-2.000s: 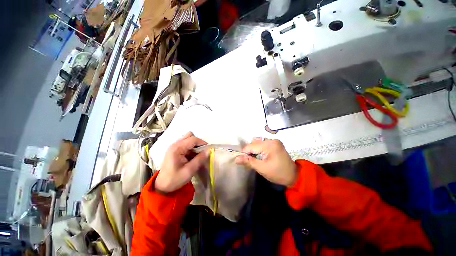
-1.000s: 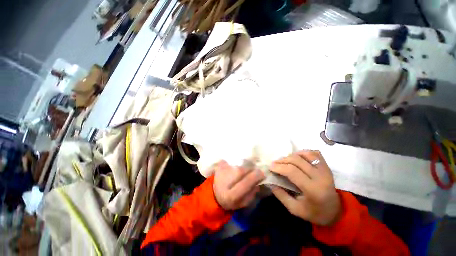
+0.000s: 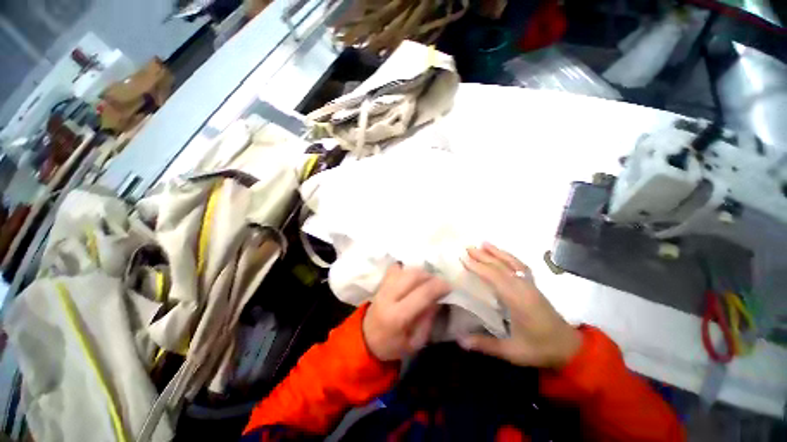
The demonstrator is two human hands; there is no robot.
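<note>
A cream bag body (image 3: 358, 259) lies at the table's near edge and looks washed out by glare. My left hand (image 3: 404, 312) pinches its near edge between thumb and fingers. My right hand (image 3: 518, 312), with a ring on one finger, holds the same piece further right, with the thumb below and the fingers on top. A grey edge of the piece shows by the right fingers. The hands are close together. Part of the piece under them is hidden.
The sewing machine head (image 3: 660, 177) stands right over its metal bed (image 3: 595, 250). Red-handled scissors (image 3: 716, 328) lie at the right. A heap of beige bags with yellow stripes (image 3: 207, 224) is at left. Another beige bag (image 3: 393, 99) lies at the far side. A clear plastic bag (image 3: 561, 73) is behind.
The view has swung right, so the machine shows further right than two seconds ago. The bag piece has been turned, and its yellow stripe no longer shows between my hands. Both hands still hold it.
</note>
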